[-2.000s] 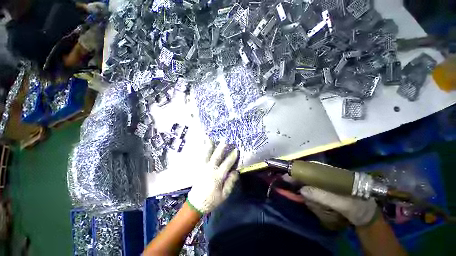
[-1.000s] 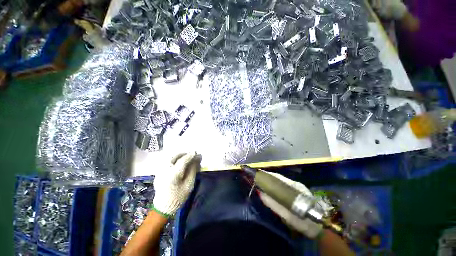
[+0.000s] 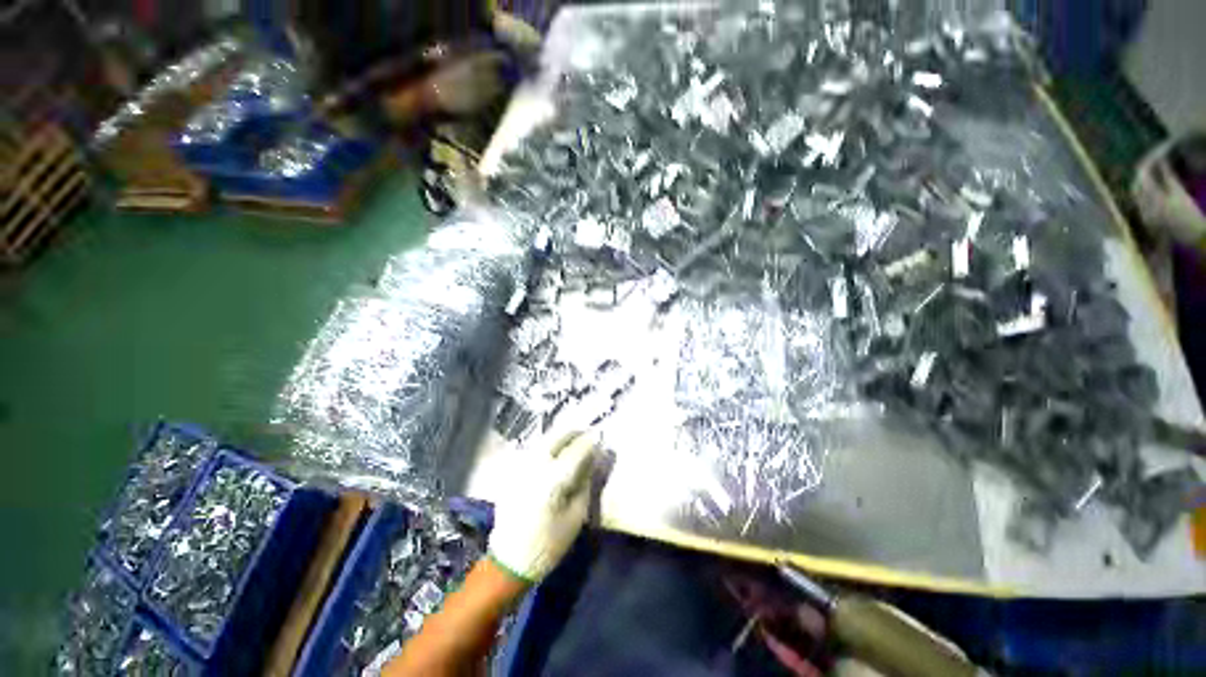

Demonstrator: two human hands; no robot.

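Note:
My left hand (image 3: 540, 509), in a white knitted glove with a green cuff, is at the table's front edge, left of the pins. Its fingers are bent together; a small dark shape shows beside the fingertips, too blurred to tell if it is held. My right hand (image 3: 932, 639) is at the bottom edge, mostly cut off, around the olive-brown air tool (image 3: 886, 637). The tool's metal nose points up and left, below the table edge. Thin bright metal pins (image 3: 754, 470) spill from a clear bag. A small group of brackets (image 3: 549, 377) lies beyond my left hand.
A large heap of grey brackets (image 3: 794, 172) covers the back and right of the table. A bulging clear plastic bag (image 3: 397, 357) sits at its left edge. Blue bins (image 3: 218, 529) of metal parts stand below left. Another person's arm (image 3: 456, 86) shows at upper left.
The view has swung left, so the table and hands sit further right and lower. The right hand and tool are now largely cut off at the bottom. My left hand stays near the front edge.

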